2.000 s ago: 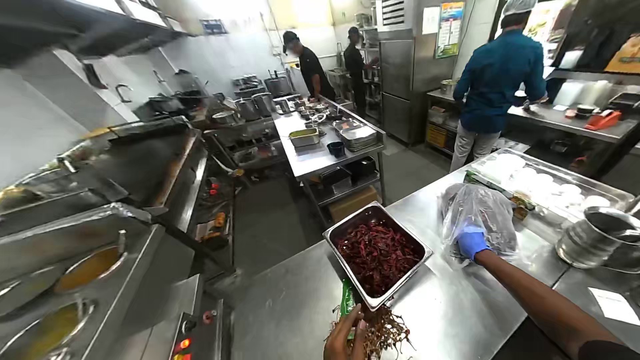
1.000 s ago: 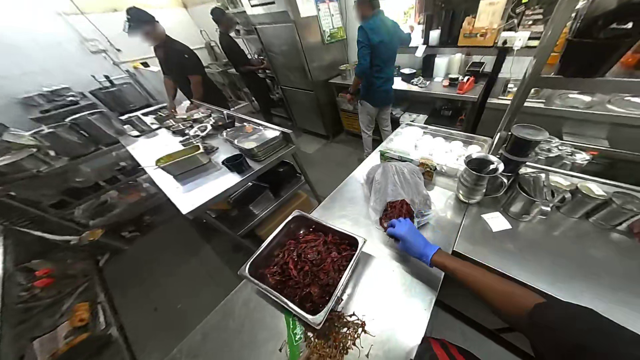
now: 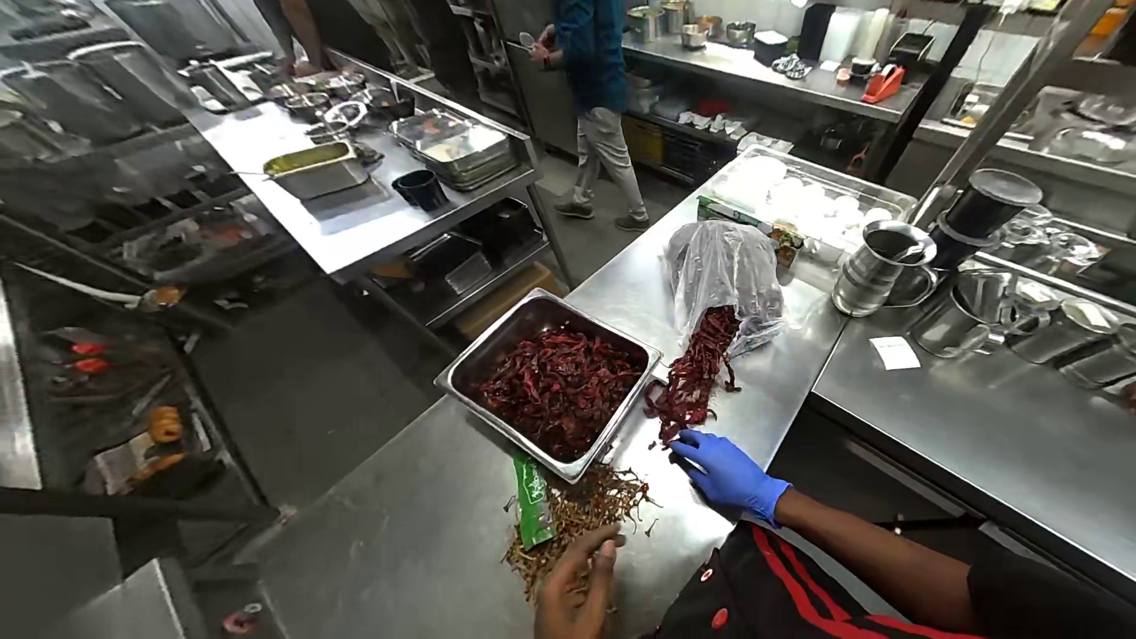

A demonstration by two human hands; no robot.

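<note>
My right hand (image 3: 729, 475), in a blue glove, rests its fingertips at the near end of a heap of dried red chillies (image 3: 695, 377) spilling from a clear plastic bag (image 3: 723, 266). To the left, a steel pan (image 3: 461, 390) holds more dried red chillies (image 3: 568, 386). My bare left hand (image 3: 581, 581) is over the near edge of a pile of chilli stems (image 3: 595, 506), fingers slightly curled; whether it holds anything is unclear. A green packet (image 3: 533, 501) lies on those stems, beside the pan's near edge.
Behind the bag stands a clear lidded tray (image 3: 821, 200) of white items. Steel jugs (image 3: 879, 266) and a paper slip (image 3: 895, 352) are on the right counter. A second steel table (image 3: 355, 253) bears containers at the left. A person in a teal shirt (image 3: 593, 58) stands beyond.
Chillies now spread from the bag toward me along the counter; one second ago only a small clump showed at its mouth. My left hand has come back into view. The view has shifted.
</note>
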